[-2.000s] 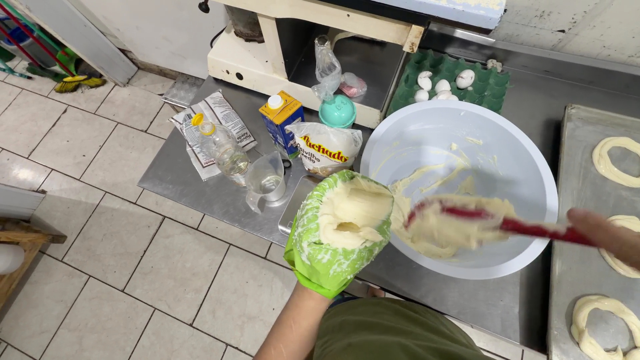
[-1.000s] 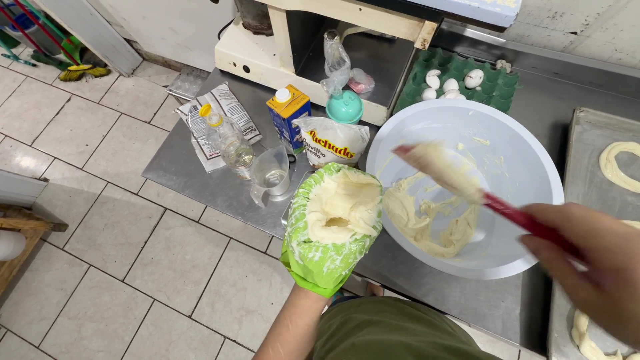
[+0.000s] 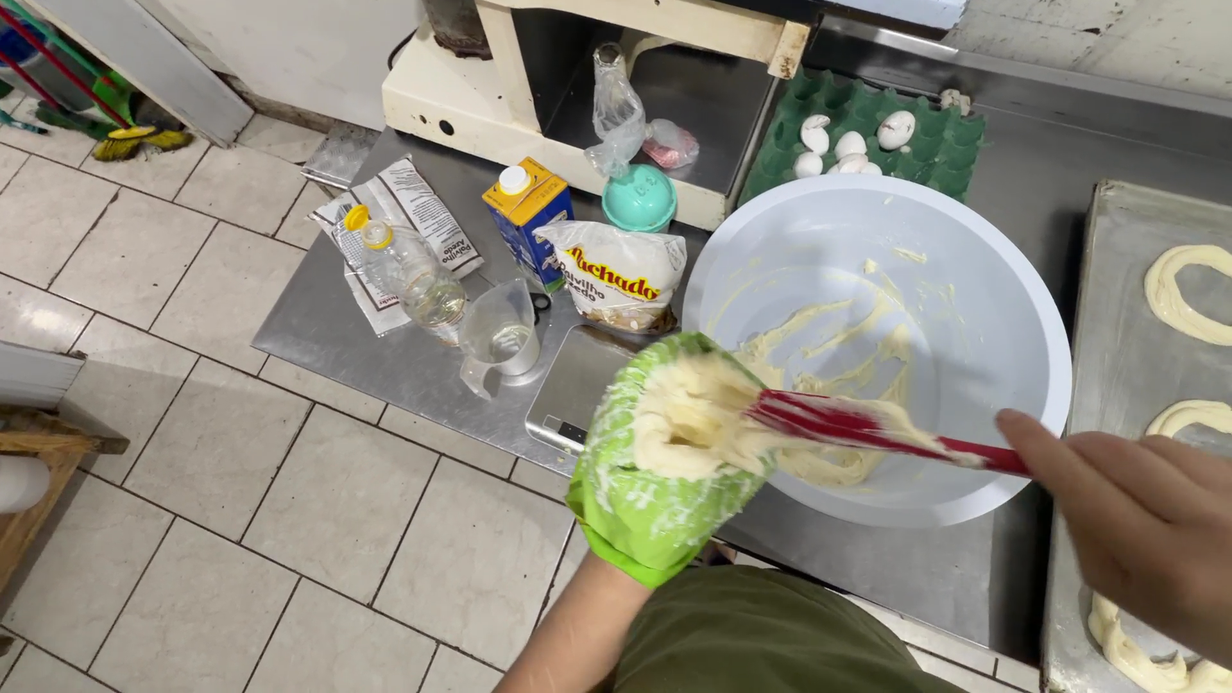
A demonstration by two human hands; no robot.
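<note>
My left hand, hidden beneath the folded cuff of a green piping bag (image 3: 640, 491), holds the bag with its mouth up. Pale dough (image 3: 688, 414) fills the mouth. In my right hand (image 3: 1126, 510) is the handle of a red spatula (image 3: 866, 423), its blade at the bag's right rim and smeared with dough. A large white plastic bowl (image 3: 1001, 289) stands behind the spatula, with dough streaks on its inner wall and bottom. Rings of piped dough (image 3: 1189, 294) lie on a metal baking tray (image 3: 1116, 221) at the right.
Left of the bowl stand a starch bag (image 3: 616, 274), a carton (image 3: 529, 217), a plastic jug (image 3: 500, 337), an oil bottle (image 3: 419, 284) and a kitchen scale (image 3: 587, 375). A green egg tray (image 3: 934, 144) with several eggshells sits behind the bowl. A cream-coloured machine (image 3: 577, 159) stands at the back.
The red spatula has moved left from above the bowl to the piping bag's mouth, where its blade now meets the dough. My left hand still holds the bag.
</note>
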